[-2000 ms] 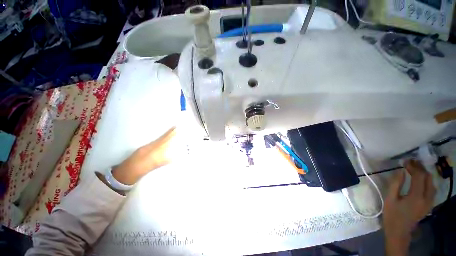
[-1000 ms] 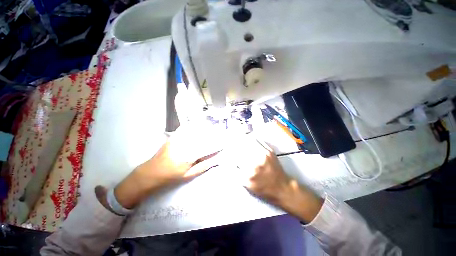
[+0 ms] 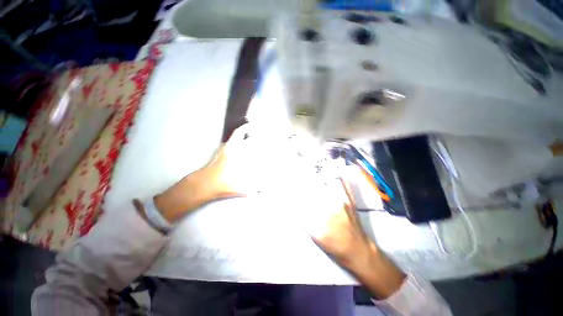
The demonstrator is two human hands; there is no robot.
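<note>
A white sewing machine head (image 3: pixel 426 74) stands over the table, with its needle area (image 3: pixel 318 157) in strong glare. A dark brown fabric strip (image 3: pixel 244 86) lies left of the head and runs down to my left hand (image 3: pixel 213 176). My left hand is flat beside the needle area, its fingertips washed out by the lamp. My right hand (image 3: pixel 339 225) is in front of the needle area at the right, its fingers curled and partly lost in glare. Whether either hand grips fabric cannot be told.
A black phone-like rectangle (image 3: pixel 418 179), a white cable (image 3: pixel 474 241) and orange and blue snips (image 3: pixel 375 179) lie right of the needle. A patterned board (image 3: pixel 117 133) with a long beige strip (image 3: pixel 68 163) on it is at left. The table's front edge (image 3: pixel 265 282) curves below my hands.
My right hand came from the far right to the needle area, and my left hand moved right towards it. More of the dark brown strip shows left of the head. The view has shifted and blurred.
</note>
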